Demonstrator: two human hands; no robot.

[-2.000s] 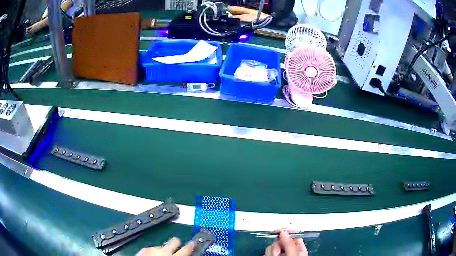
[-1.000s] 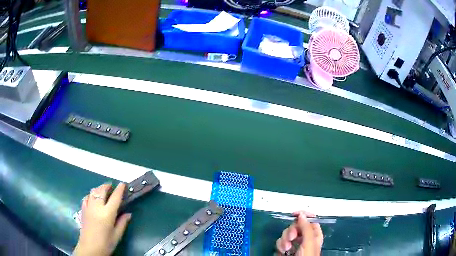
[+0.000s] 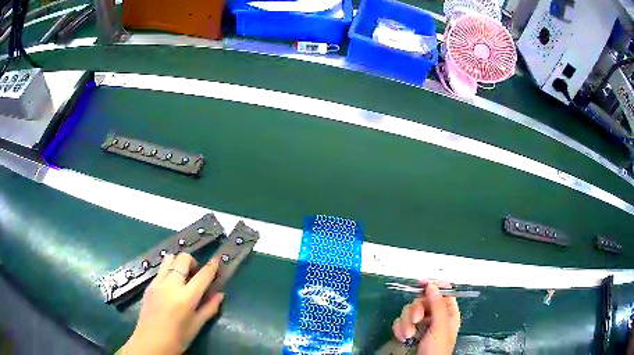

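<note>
My left hand [image 3: 170, 301] grips a grey-brown housing strip [image 3: 240, 239] between fingers and thumb; its lower end is hidden by the hand. It lies beside another strip [image 3: 182, 243] on the bench's left, at whose lower edge a dark strip edge shows. The blue carrier sheet [image 3: 327, 277], with rows of tiny pale crescents, lies between my hands. My right hand [image 3: 431, 315] holds thin silver tweezers [image 3: 403, 287], points to the left. A grey-brown piece [image 3: 396, 347] with a shiny spot shows under the right hand, cut off by the bottom edge.
Strips lie on the green belt at left [image 3: 154, 154], right [image 3: 535, 231] and far right [image 3: 609, 244]. Behind are blue bins [image 3: 393, 59], an orange-brown board [image 3: 174, 17] and a pink fan [image 3: 480, 48]. Clear tape [image 3: 493, 343] lies right of my right hand.
The view has tilted down. My left hand moved from the blue sheet to the left strips and has hold of one. The strip lying across the sheet one second ago is off it.
</note>
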